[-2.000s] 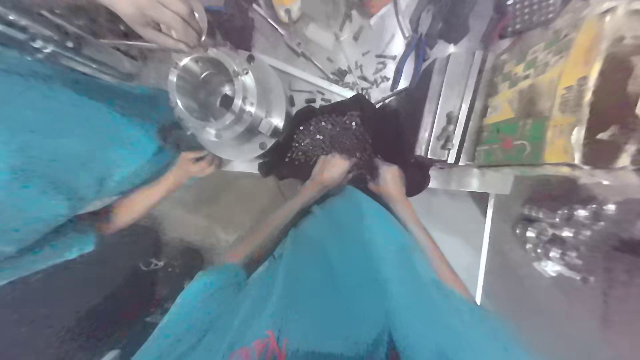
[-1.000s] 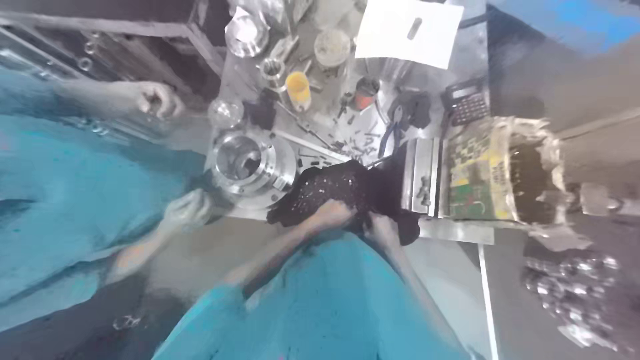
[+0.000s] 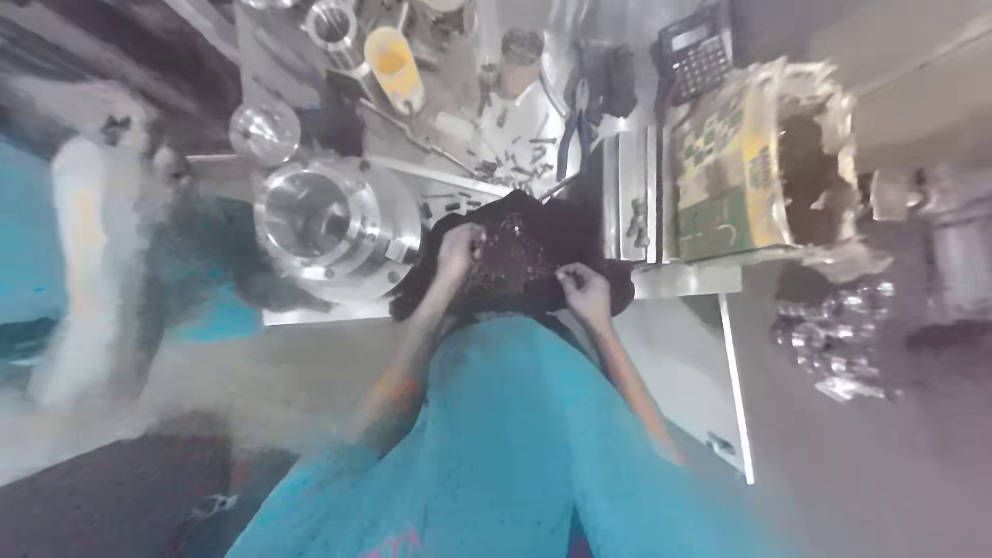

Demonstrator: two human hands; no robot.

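A black cloth or bag [image 3: 570, 225] lies at the bench's front edge with a heap of small dark, glinting metal parts [image 3: 508, 260] on it. My left hand [image 3: 461, 246] rests on the left side of the black cloth, fingers curled; whether it pinches the cloth or a part cannot be told. At the right side of the heap, my right hand [image 3: 583, 288] is raised with thumb and forefinger close together; anything between them is too small to tell. A flanged metal cylinder [image 3: 310, 217] stands to the left of the cloth.
Behind the cloth lie scattered small pins [image 3: 535, 155], blue-handled pliers [image 3: 573, 136] and a yellow container [image 3: 394, 70]. Metal rails [image 3: 635, 194], a torn printed carton [image 3: 721, 178] and a calculator [image 3: 694, 58] are to the right. A blurred co-worker [image 3: 93, 232] is at the left.
My hands were close together at the cloth's front; now they are apart, left hand at the left side and right hand at the right. The co-worker's hand has left the flanged cylinder's side.
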